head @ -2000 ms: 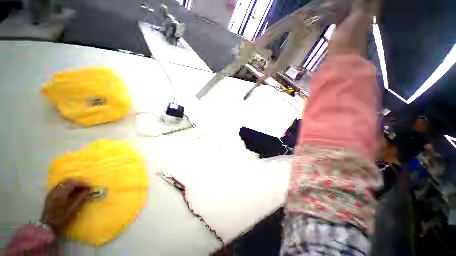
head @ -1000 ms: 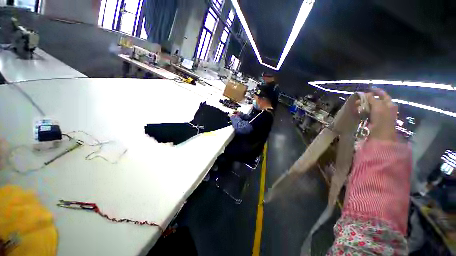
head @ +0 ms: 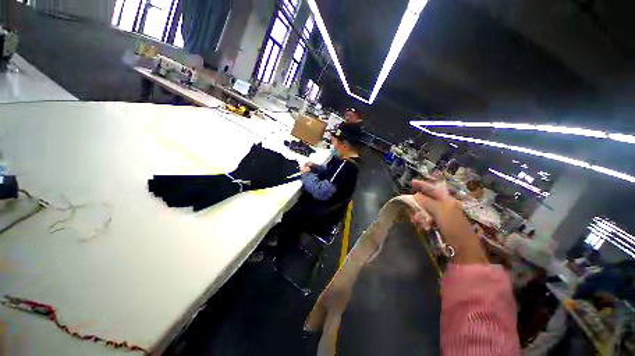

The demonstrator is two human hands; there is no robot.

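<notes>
My right hand [head: 436,208] is held out over the aisle, its pink sleeve below it. It grips a beige webbing strap [head: 358,259] that hangs down to the left in two lengths, beyond the table's edge. A small silver metal piece [head: 448,249] shows at the wrist. A slim metal tool [head: 28,304] with a red-and-dark cord lies on the white table [head: 174,261] at the lower left. My left hand is not in view, nor are the yellow pieces.
Black fabric pieces [head: 202,189] lie at the far table edge, with a seated person [head: 333,174] beside them. A black block [head: 7,186] and thin cords are at the left edge. A cardboard box [head: 308,130] stands farther back. A yellow-lined aisle runs right of the table.
The view has swung right, and the yellow pieces and my left hand have left it. My right hand has come down from the top with the strap, which now hangs over the aisle.
</notes>
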